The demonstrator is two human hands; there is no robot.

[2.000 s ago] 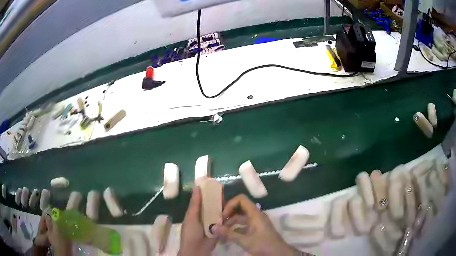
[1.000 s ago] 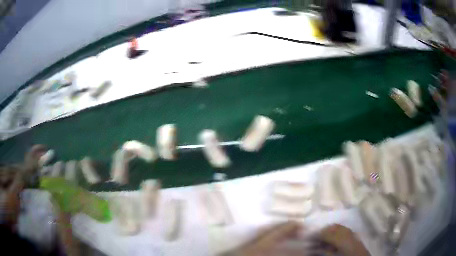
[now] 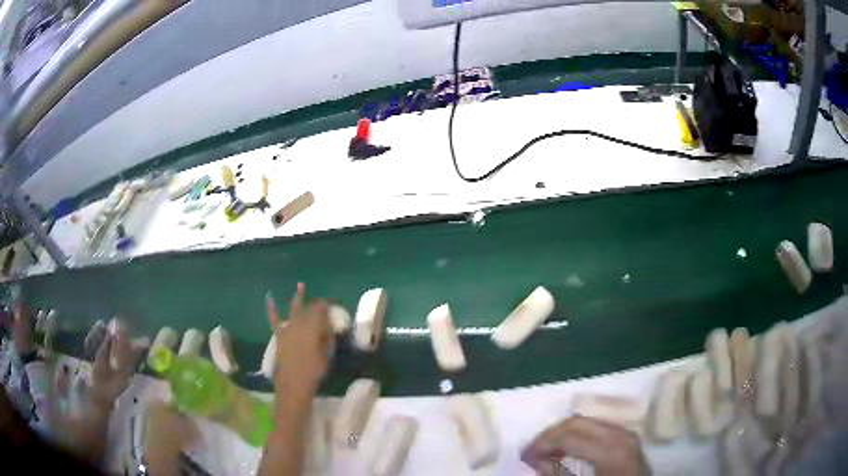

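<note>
Off-white device housings lie on the green belt and on the white bench, several of them near my hands. My left hand is over the belt with fingers spread, beside a tilted housing that it partly hides; whether it grips this housing I cannot tell. My right hand is low over the bench, cut off by the bottom edge, fingers curled. Its fingertips are unclear and I cannot tell if they hold anything. No round pad can be made out in either hand.
A heap of housings is at the right. A lime green bottle and another worker's hands are at the left. A thin white strip lies on the belt. The far shelf bears a black power unit and a red-topped item.
Two seconds ago both hands held a housing with a dark dot. They are now apart: the left has gone out over the belt, the right is low over the bench. The camera view has shifted.
</note>
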